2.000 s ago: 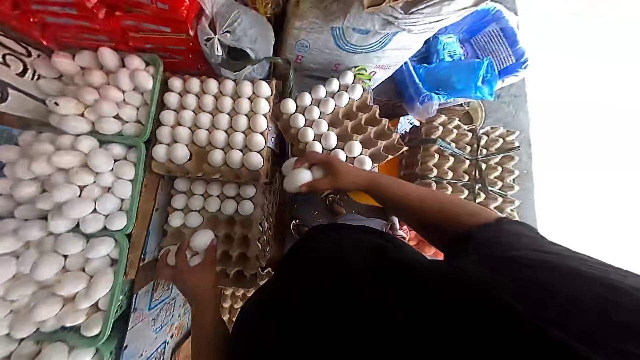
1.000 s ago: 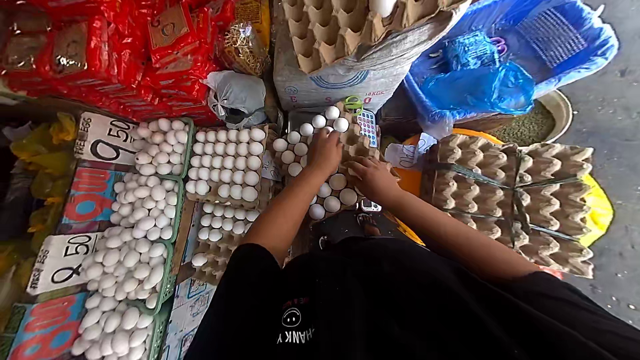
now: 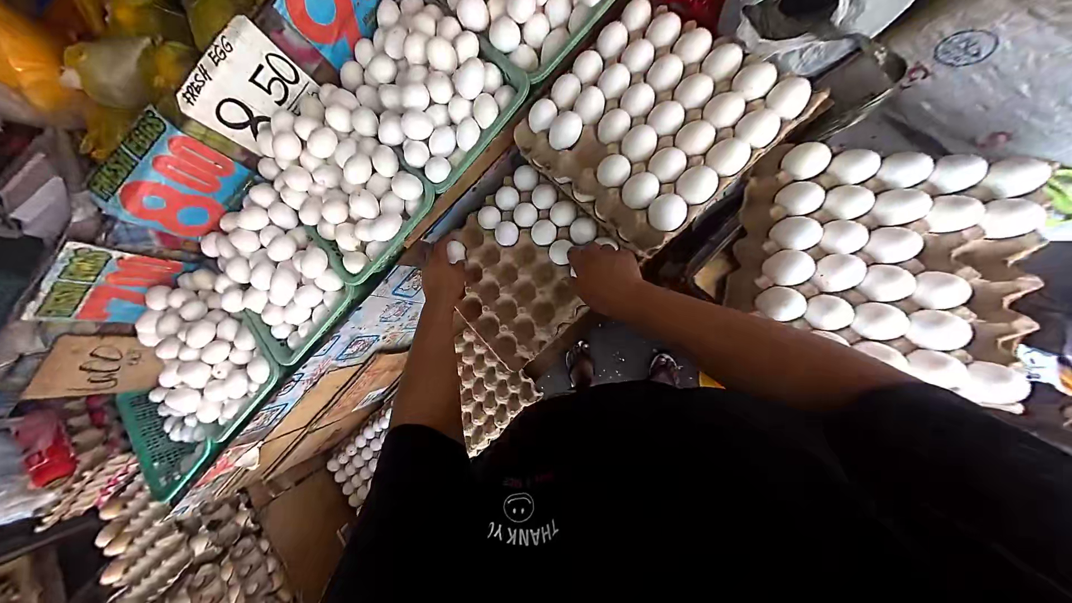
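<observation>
My left hand (image 3: 442, 270) is at the left edge of a partly filled cardboard egg tray (image 3: 523, 314), with a white egg (image 3: 456, 251) at its fingertips. At that tray's right side my right hand (image 3: 605, 272) is closed around white eggs, whose ends show beside the fingers; how many is hidden. White eggs (image 3: 543, 197) sit in the far part of the tray, and its near cups are bare. Up and to the right lies a fuller egg tray (image 3: 670, 109). Another tray of eggs (image 3: 871, 268) is at the right, under my right forearm's far side.
Green plastic baskets (image 3: 356, 285) heaped with white eggs run diagonally along the left, with price signs (image 3: 243, 84) behind them. Empty egg trays (image 3: 494, 389) are stacked lower down. A cardboard box (image 3: 306, 519) stands at lower left. White sacks (image 3: 988, 75) lie at the upper right.
Both hands have moved from the right-hand egg tray to the partly filled tray beside the baskets. The view has turned and shifted towards the baskets.
</observation>
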